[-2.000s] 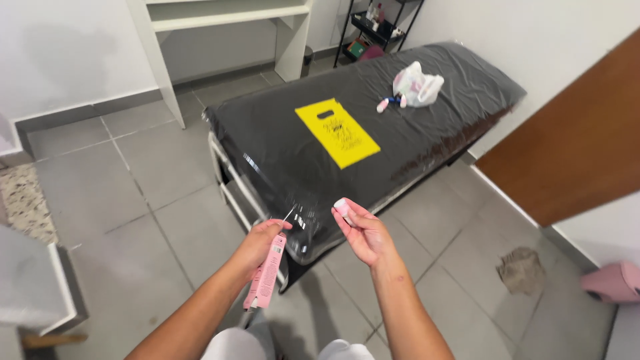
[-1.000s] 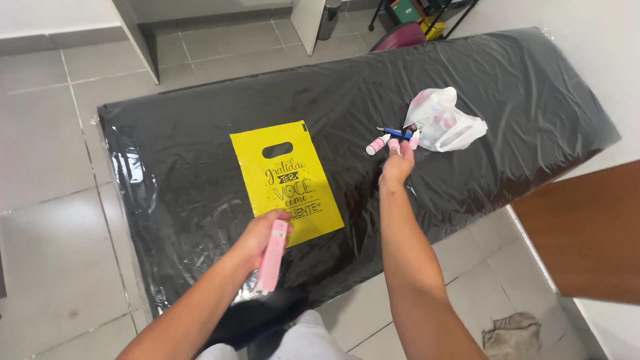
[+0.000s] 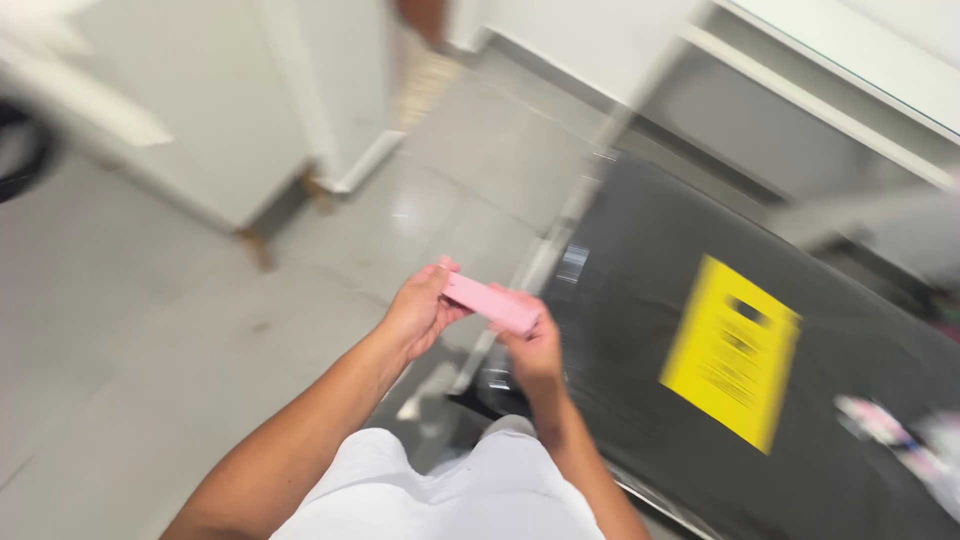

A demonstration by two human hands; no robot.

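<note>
Both hands hold a narrow pink box (image 3: pixel 491 301) in front of my body, in the head view. My left hand (image 3: pixel 424 307) grips its left end, and my right hand (image 3: pixel 531 341) is closed around the right end. To the right, a yellow bag with a cut-out handle and dark printing (image 3: pixel 731 356) lies flat on the black plastic-covered bed (image 3: pixel 645 420). Small pink and white items (image 3: pixel 874 421) lie farther right on the bed, blurred, beside a white plastic bag (image 3: pixel 946 450) cut off by the frame edge.
A white cabinet (image 3: pixel 187 112) stands at the upper left over grey floor tiles (image 3: pixel 225 390). White shelving or a desk (image 3: pixel 847 82) is beyond the bed at the upper right. The bed's metal frame (image 3: pixel 547 259) runs along its near end.
My right hand has left the small items by the white bag and now holds the pink box together with my left hand. The view has swung left.
</note>
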